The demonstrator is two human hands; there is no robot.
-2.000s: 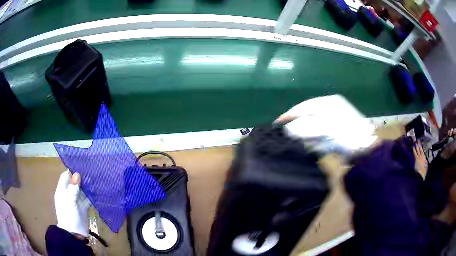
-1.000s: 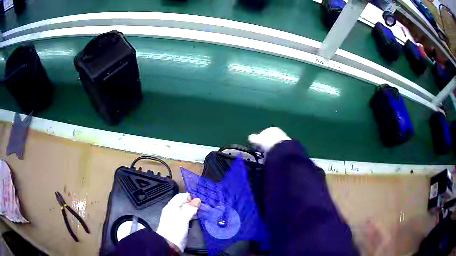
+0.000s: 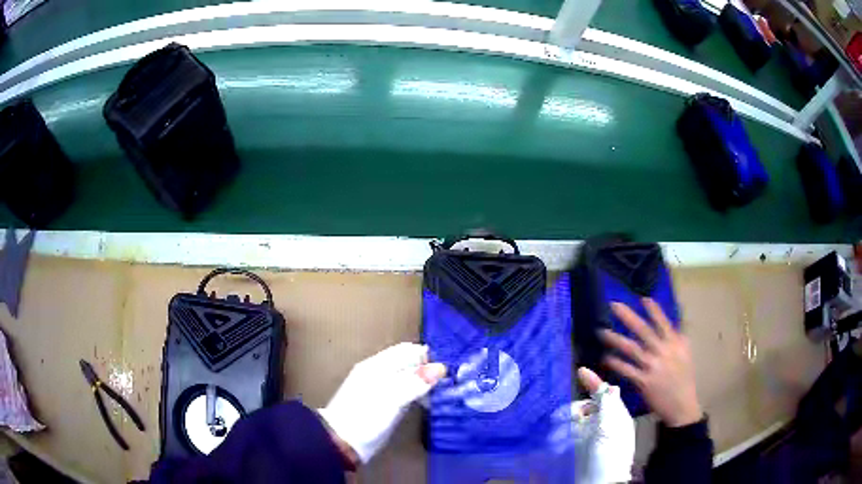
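Note:
A black speaker (image 3: 485, 274) lies face up in front of me, its handle toward the belt. A blue mesh panel (image 3: 501, 416) lies over its front, the V notch around the triangle-patterned part; the pale round mark shows through. My gloved left hand (image 3: 383, 397) holds the panel's left edge. My gloved right hand (image 3: 605, 425) is at its right edge, partly blurred and cut by the lower edge. An unfitted speaker (image 3: 223, 369) lies to the left, its white cone showing, partly behind my left sleeve.
Another person's bare hand (image 3: 657, 359) rests on a fitted blue speaker (image 3: 629, 284) at right. Nippers (image 3: 112, 402) lie at left, a grey notched panel (image 3: 14, 269) beyond them. Black speakers (image 3: 175, 132) and blue-fronted ones (image 3: 723, 151) stand on the green belt (image 3: 425, 180). A small black box (image 3: 827, 293) stands far right.
The blue panel has come down over the middle speaker's front. My right hand has come back from near the handle to the panel's right edge. Another person's hand and a fitted speaker now show at right.

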